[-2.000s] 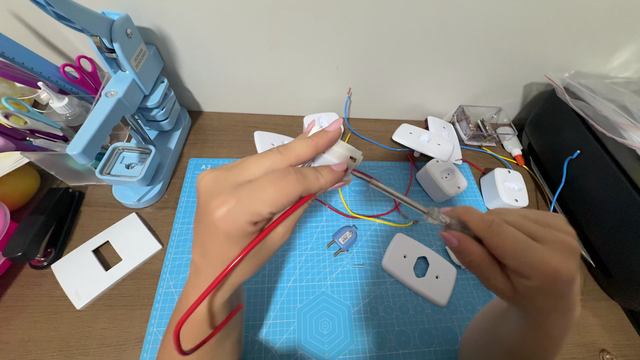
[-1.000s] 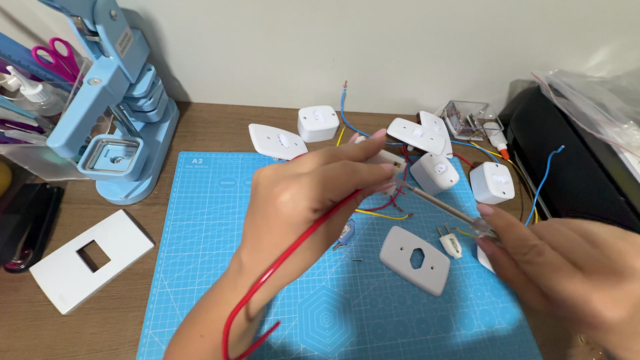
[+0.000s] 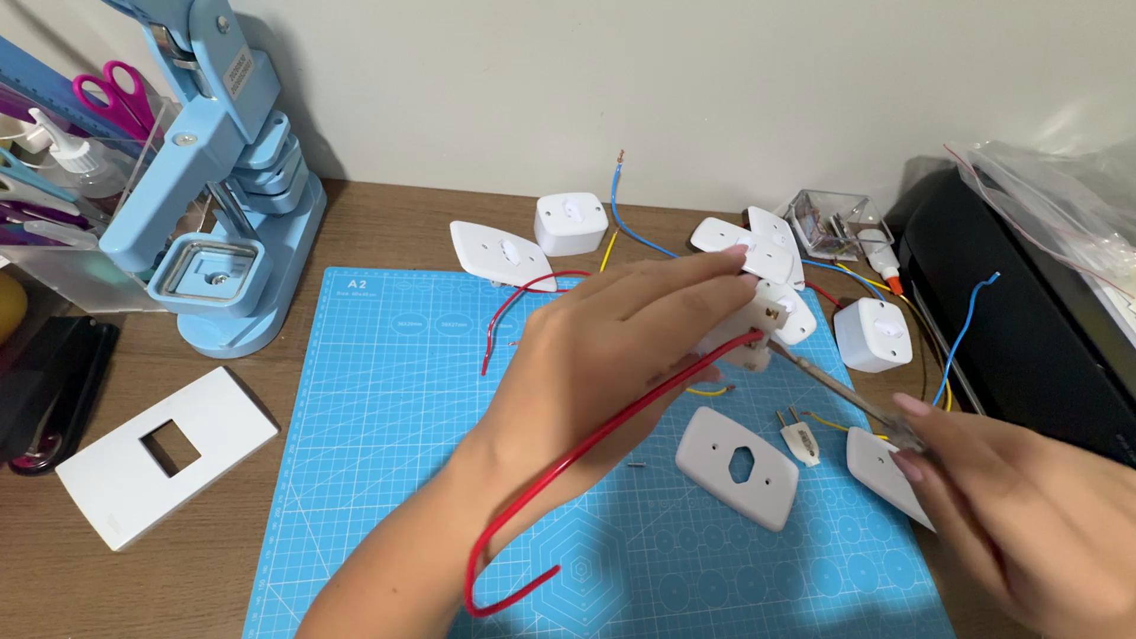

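Above the blue cutting mat (image 3: 399, 426), my left hand (image 3: 612, 364) holds a white electrical socket module (image 3: 754, 324) on its side. A red insulated wire (image 3: 568, 461) enters the module and loops down past my left wrist. My right hand (image 3: 994, 497) grips a screwdriver (image 3: 834, 386), its tip at the module's lower right side; whether it sits in a screw cannot be told. Below the hands lie a white oval outlet cover plate (image 3: 737, 468), a small white two-pin plug (image 3: 800, 441) and a small screw (image 3: 636, 464). Another white plate (image 3: 887, 475) is partly behind my right fingers.
Behind are white surface sockets (image 3: 571, 224), plates (image 3: 501, 255), coloured wires (image 3: 639, 238) and a clear box of small parts (image 3: 839, 222). A blue press (image 3: 217, 177), a stapler (image 3: 58, 390) and a rectangular plate (image 3: 169, 457) stand or lie left. A black machine (image 3: 1021, 311) is right.
The module in my left hand has turned, so its red wire entry now faces the camera. The screwdriver has stayed by the module. The blue plug seen two seconds ago is now hidden.
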